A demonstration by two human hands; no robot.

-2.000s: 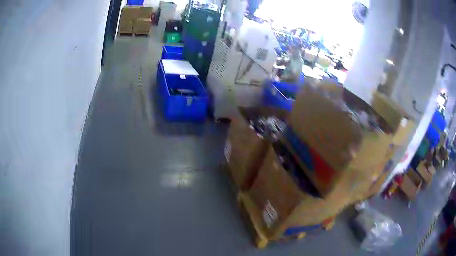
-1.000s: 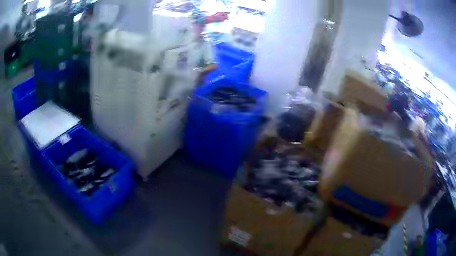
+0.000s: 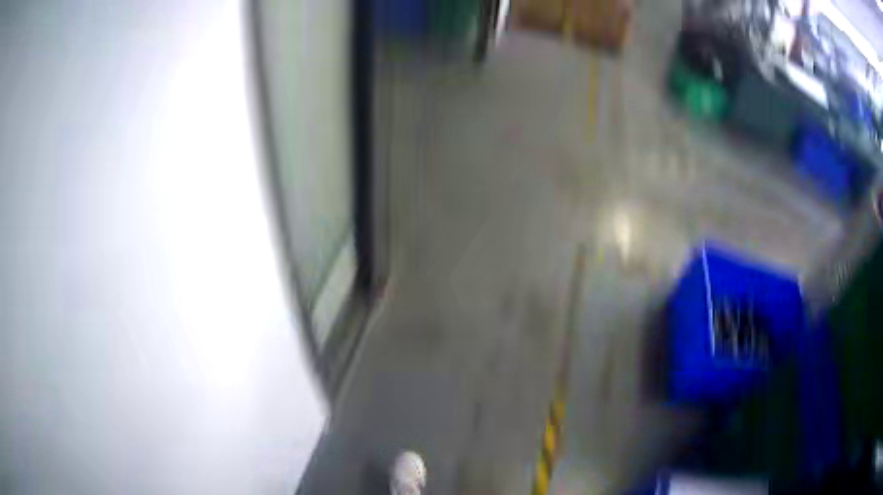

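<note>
Neither of my hands is in the picture. No circuit board or tool shows. Nearest in front is the grey floor [image 3: 465, 290], blurred by motion. A small pale rounded thing [image 3: 409, 472] shows at the bottom edge, perhaps a shoe tip; I cannot tell. A blue crate [image 3: 692, 338] with dark parts inside stands on the floor at the right.
A white wall [image 3: 145, 242] fills the left, with a dark-framed door or window [image 3: 315, 164] beside it. Yellow-black tape [image 3: 550, 440] runs along the floor. A brown carton or pallet [image 3: 576, 19] stands far ahead. A green container [image 3: 702, 95] is at the upper right.
The view has swung left and moved forward along the corridor. The open cartons and the white cabinet have left the picture. The white wall now fills the left.
</note>
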